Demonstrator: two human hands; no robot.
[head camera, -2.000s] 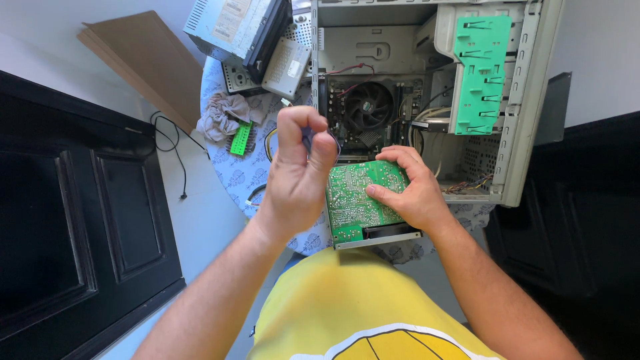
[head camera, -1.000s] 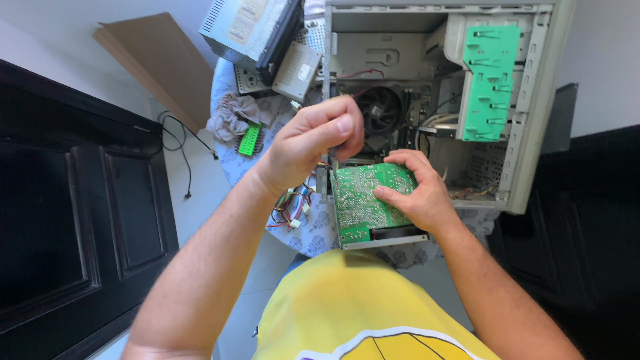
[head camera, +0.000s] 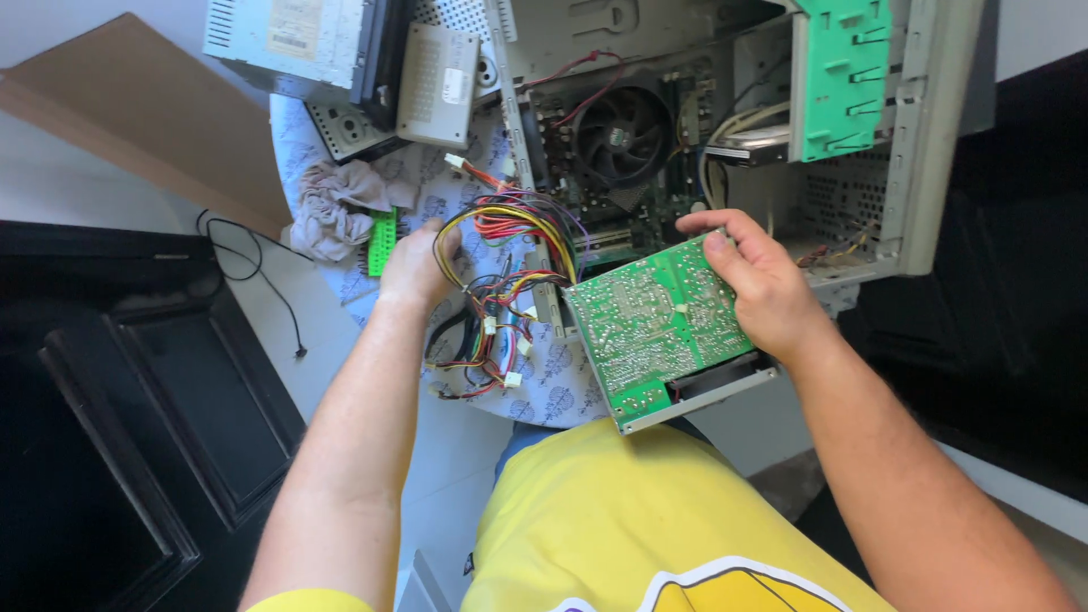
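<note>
My right hand (head camera: 756, 285) grips the upper right corner of an opened power supply unit, whose green circuit board (head camera: 663, 323) faces up, solder side showing. A bundle of coloured power cables (head camera: 518, 225) with white connectors runs from its left side onto the table. My left hand (head camera: 421, 263) is at the left of the bundle, beside a green brush (head camera: 382, 242); its fingertips are partly hidden, so what it holds cannot be told. Behind the board lies the open computer case (head camera: 922, 170), with a CPU cooler fan (head camera: 622, 136) on the motherboard.
A crumpled cloth (head camera: 331, 212) lies on the patterned tablecloth (head camera: 557, 382) at the left. Behind it are a metal drive (head camera: 438, 85) and a stacked metal-cased unit (head camera: 289, 42). A green plastic bracket (head camera: 846, 81) is on the case's right side. Cardboard (head camera: 153, 119) leans at the far left.
My left hand has moved down and left, from above the board's left edge to beside the green brush. The cable bundle now shows more fully. The right hand still holds the power supply.
</note>
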